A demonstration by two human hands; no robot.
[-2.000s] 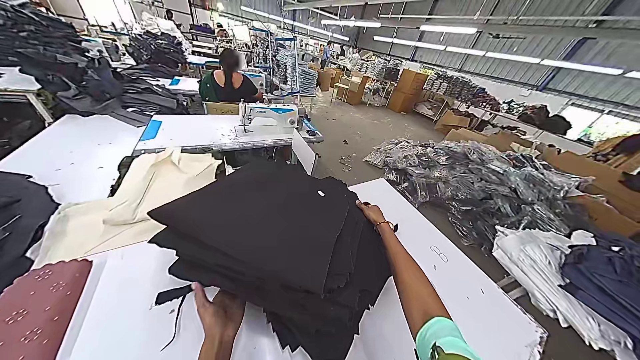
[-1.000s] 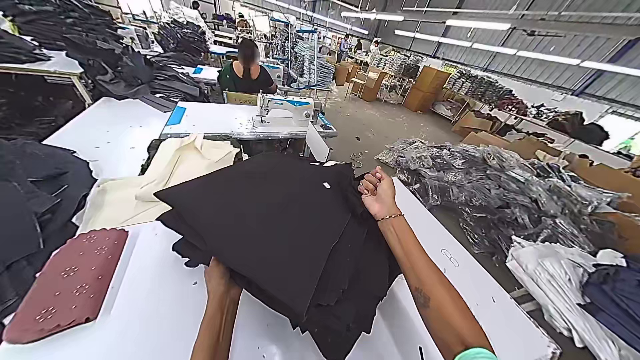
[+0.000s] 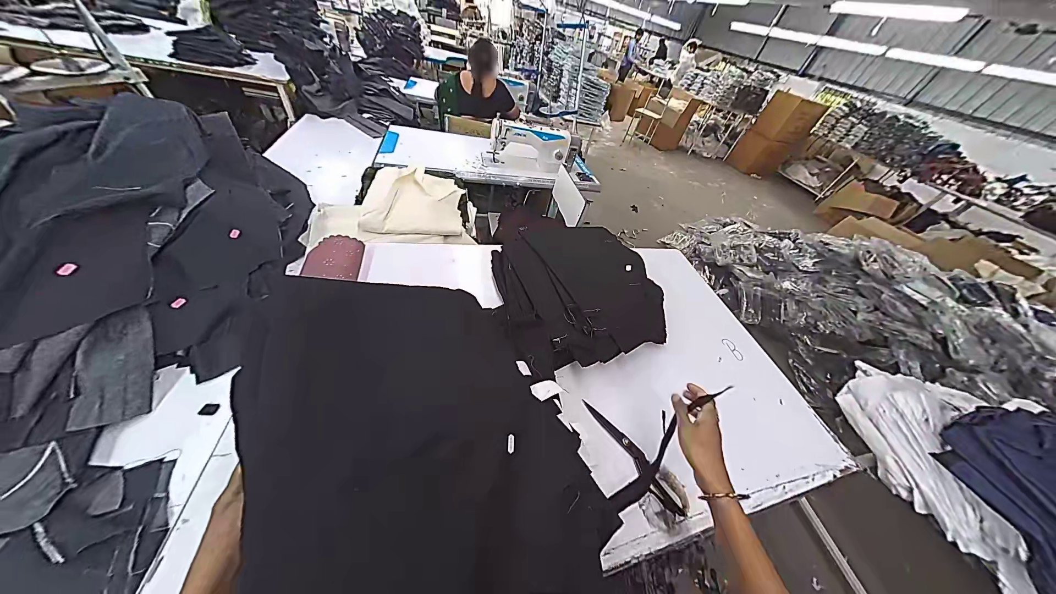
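Observation:
My right hand (image 3: 700, 425) pinches a narrow black fabric strip (image 3: 670, 445) over the white table's right part. Just left of that hand, a pair of scissors (image 3: 631, 450) lies on the table, partly under the strip. A large stack of black fabric pieces (image 3: 388, 429) with small white tags fills the middle foreground. My left forearm shows at the stack's lower left edge; the left hand itself is hidden behind the fabric. Beyond the stack, a folded black fabric pile (image 3: 586, 289) rests on the table.
Dark grey cut pieces (image 3: 107, 214) with pink tags cover the left side. Cream fabric (image 3: 412, 202) and maroon fabric (image 3: 333, 257) lie beyond the stack. A sewing machine (image 3: 532, 144) stands ahead, near a seated person (image 3: 478, 91). Plastic-wrapped garments (image 3: 891, 305) and white cloth (image 3: 924, 445) are at right.
The right hand has left the black fabric and now holds a strip. A black pile now sits at the table's far side, with a large black stack in front. The scissors have come into sight.

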